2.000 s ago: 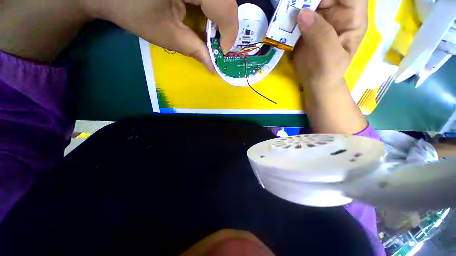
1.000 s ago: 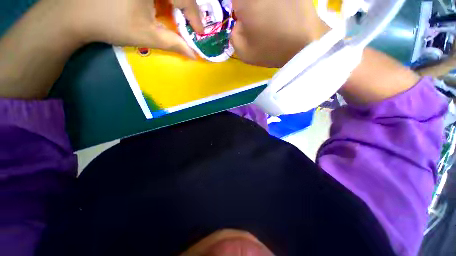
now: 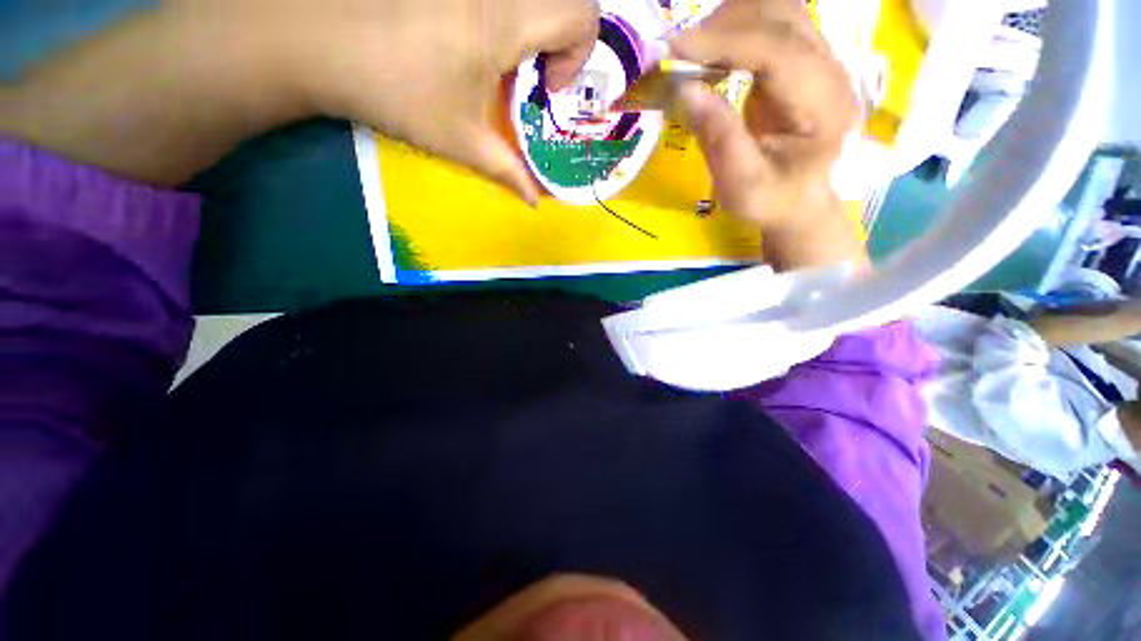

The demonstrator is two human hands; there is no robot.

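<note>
The open white earcup, with a green circuit board along its near side, is held above the yellow sheet. Red wires and a white printed centre show inside; a thin dark wire hangs over the near rim. My left hand grips the cup from the left, fingertips inside it. My right hand pinches the battery, blurred and seen nearly edge-on, at the cup's right side. The white headband curves down to the closed earcup, which hangs in front of my dark clothing.
The yellow sheet with a white border lies on the dark green surface. Other white headphone parts lie at the upper right. Another person's arm and pale clothing show at the right, above a cardboard box.
The battery, earlier flat and label-up in my right hand, is now seen edge-on at the cup. The closed earcup and headband have swung round, and the view has shifted.
</note>
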